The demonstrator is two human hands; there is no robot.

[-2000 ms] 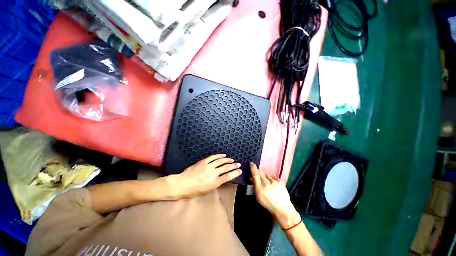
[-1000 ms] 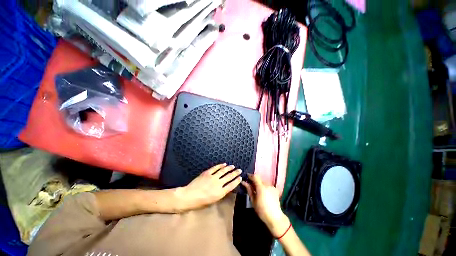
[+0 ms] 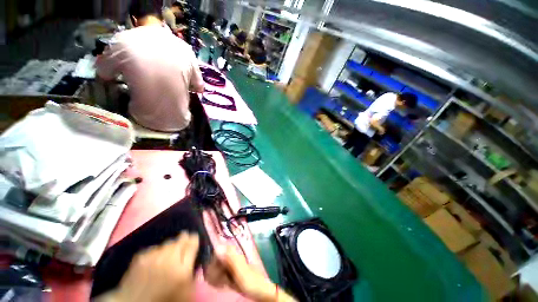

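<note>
The flat black square housing (image 3: 144, 245) is at the lower left on the red-pink mat (image 3: 159, 164). Its face is dark and blurred, and no holes can be made out. My left hand (image 3: 158, 272) is blurred and lies over the housing's near part. My right hand (image 3: 233, 272) is blurred at the housing's right side, its fingertips close to the edge. Whether either hand grips anything cannot be told. The bundle of black cables (image 3: 205, 183) lies beyond the housing, its loose ends running down towards my right hand.
White sleeves (image 3: 71, 171) are heaped left. On the green bench (image 3: 377, 248) lie a black stick-shaped tool (image 3: 259, 213), a white sheet (image 3: 256, 184), coiled black cable (image 3: 236, 144) and black units with a white disc (image 3: 319, 253). A person (image 3: 156, 74) sits ahead; another (image 3: 377, 115) stands right.
The view has swung up from the mat to show the room and people. The housing and both hands now sit lower in the picture and are blurred; the honeycomb face no longer shows.
</note>
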